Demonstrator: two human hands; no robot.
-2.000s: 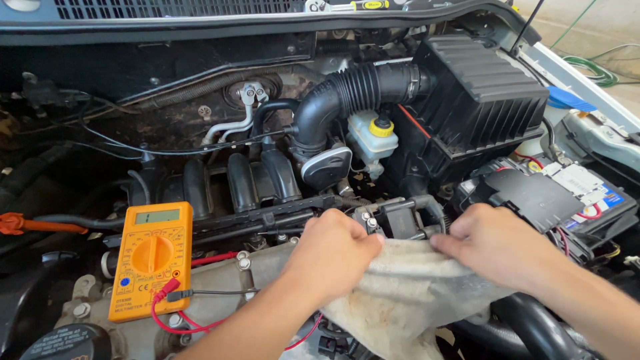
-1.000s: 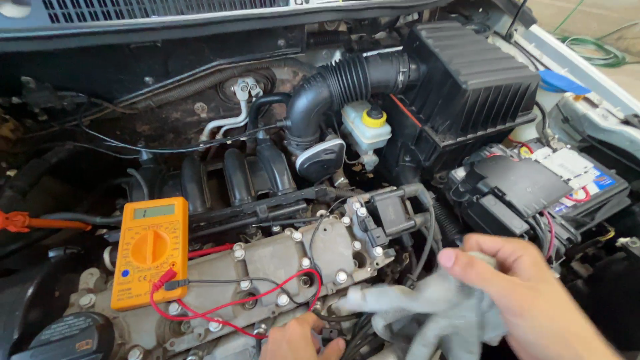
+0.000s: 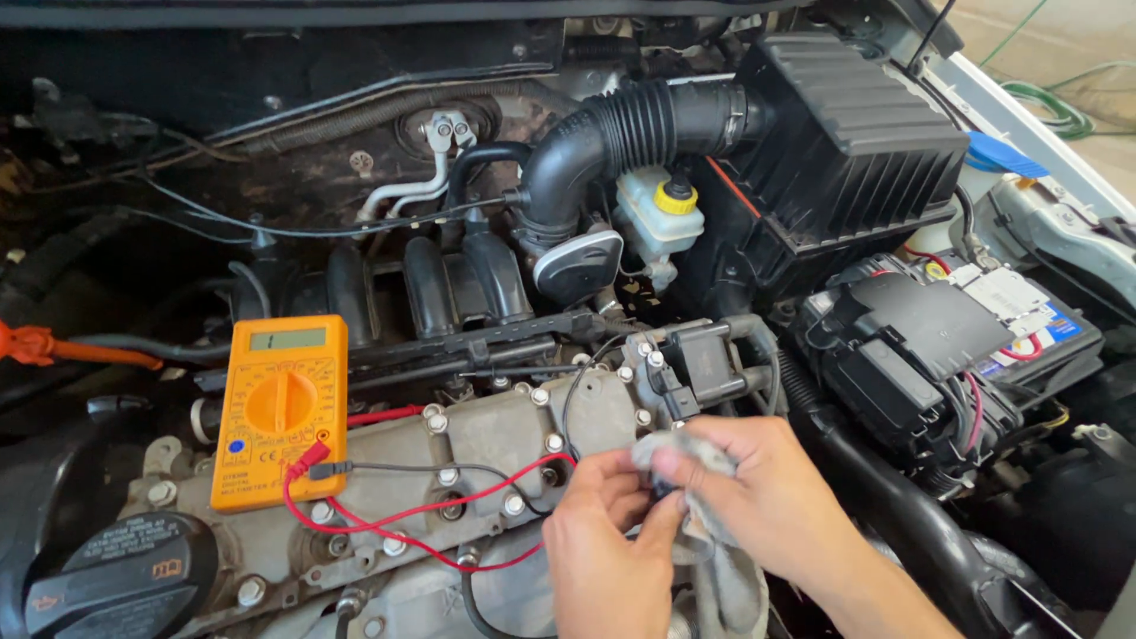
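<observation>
My right hand [image 3: 763,497] grips a grey-white cloth [image 3: 723,532], bunched between thumb and fingers, its loose end hanging down. My left hand [image 3: 612,541] meets it, fingers closed around a small dark part, mostly hidden by fingers and cloth; what it is I cannot tell. Both are over the right end of the metal valve cover [image 3: 497,426], just below the black ignition coil [image 3: 706,359]. A yellow digital multimeter [image 3: 281,413] lies on the cover's left side. Its red test lead [image 3: 417,531] and black test lead [image 3: 444,466] loop across the cover toward my left hand.
Behind are the ribbed air intake hose [image 3: 630,133], the black air filter box [image 3: 852,151] and a reservoir with a yellow cap [image 3: 661,213]. The car battery [image 3: 1056,342] stands at the right. An oil filler cap [image 3: 124,577] is at lower left, an orange-handled dipstick [image 3: 31,344] at far left.
Two seconds ago both hands spread the cloth over the cover's right end. One second ago they were apart, my left hand low by the leads. Now they have come together, the cloth bunched up.
</observation>
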